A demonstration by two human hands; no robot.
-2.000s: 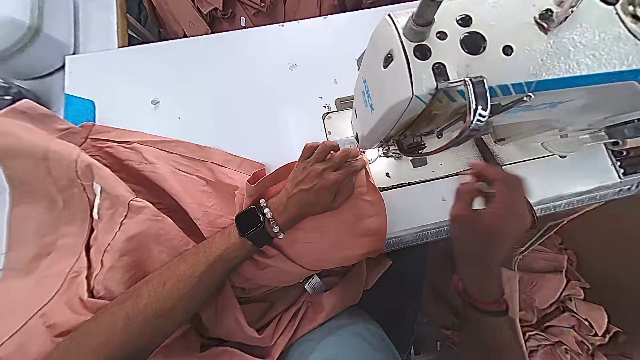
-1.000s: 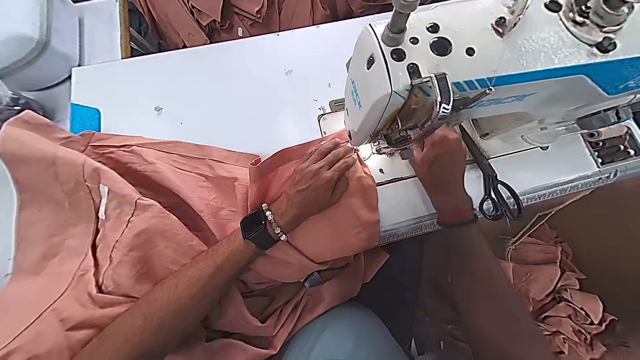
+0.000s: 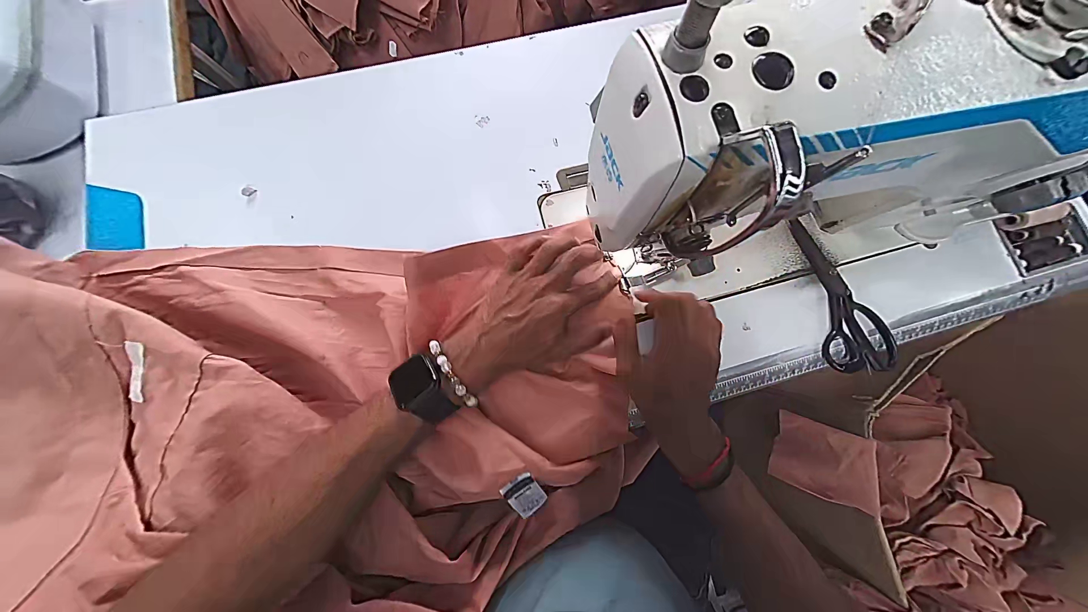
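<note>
A salmon-pink fabric garment [image 3: 323, 340] spreads over the left of the sewing table, with its edge under the lit needle area of a white Jack sewing machine [image 3: 637, 144]. My left hand [image 3: 544, 306] lies flat on the cloth, fingers spread, just left of the presser foot [image 3: 637, 268]. My right hand [image 3: 676, 348] is at the cloth's right edge, close in front of the foot, its fingers bent and the index finger and thumb near the fabric. Whether it pinches the cloth is unclear. Black-handled scissors [image 3: 850, 327] lie right of my right hand, their blades under the machine arm.
Gathered pink cloth pieces [image 3: 952, 501] lie in a cardboard box at lower right. More pink cloth [image 3: 357, 34] is piled beyond the table [image 3: 340, 161]. Bobbins [image 3: 1045, 238] sit in a recess at the right. A measuring tape [image 3: 782, 365] runs along the front edge.
My right hand was by the machine arm and scissors; it has moved left to the cloth's edge near the foot. My left hand stays on the cloth, which has shifted somewhat.
</note>
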